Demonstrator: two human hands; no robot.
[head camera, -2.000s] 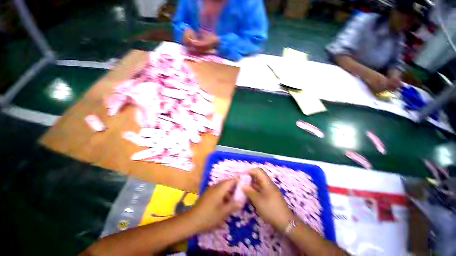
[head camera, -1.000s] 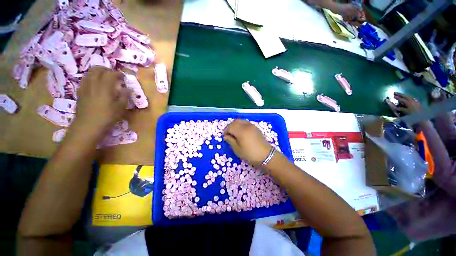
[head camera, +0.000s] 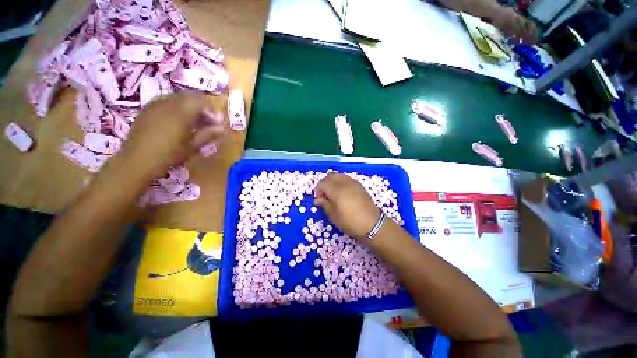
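My left hand (head camera: 174, 126) is over the right edge of the pile of housings (head camera: 129, 52) and is blurred; a pink housing shows at its fingertips, partly hidden by the fingers. My right hand (head camera: 346, 203) is over the blue parts tray (head camera: 229, 231), fingers bent down among the loose pale pink button caps (head camera: 269, 189). Whether a cap is between its fingertips cannot be seen. Single housings lie near the pile, one (head camera: 237, 110) just right of my left hand.
Several housings (head camera: 385, 137) lie spaced on the green belt (head camera: 307, 91). A brown board (head camera: 209, 203) is under the pile. A yellow carton (head camera: 178, 273) and a printed white carton (head camera: 475, 259) flank the tray. An open carton (head camera: 534, 231) holds clear plastic at right. Another person's hand (head camera: 517, 26) is at far right.
My left hand has moved right and now shows a housing at its fingertips. My right hand stays over the tray. Another housing has appeared on the belt, and the belt housings have shifted.
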